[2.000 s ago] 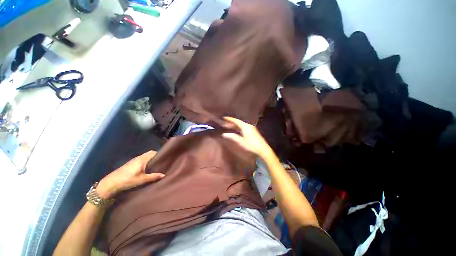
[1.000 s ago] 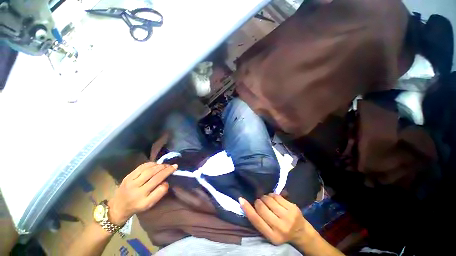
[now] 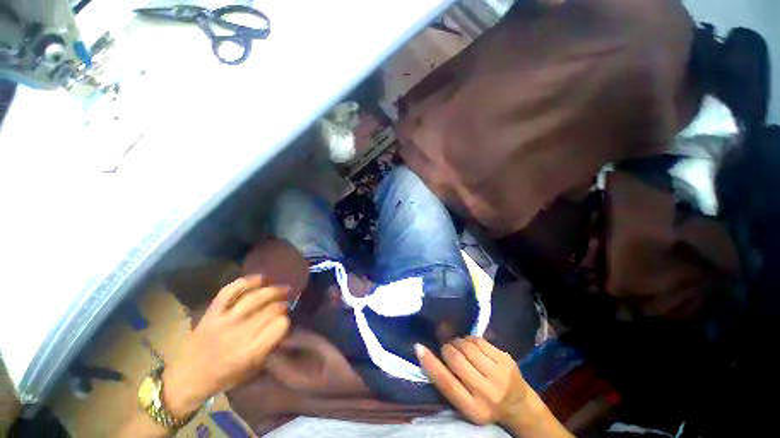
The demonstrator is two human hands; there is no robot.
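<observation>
A dark, folded cloth bundle lies across my lap with brown cloth (image 3: 329,368) below it. A knotted white fabric tie (image 3: 393,299) loops over it. My left hand (image 3: 235,329) is at the bundle's left edge, fingers bent beside a small rounded brown cloth part (image 3: 278,265); whether it grips cloth is unclear. My right hand (image 3: 479,376) is curled on the tie's loop at the bundle's lower right, its fingertips partly hidden.
Black-handled shears (image 3: 227,30) lie on the white table (image 3: 162,111) by the sewing machine (image 3: 38,43). A large brown panel (image 3: 547,111) drapes at upper right. Dark and brown cloth heaps (image 3: 641,231) lie right. A cardboard box (image 3: 128,342) is at lower left.
The brown cloth spread on my lap is now bunched low, and the tied bundle shows. Since the previous frame, the tie's left end has left my left fingertips and its knot has shifted right.
</observation>
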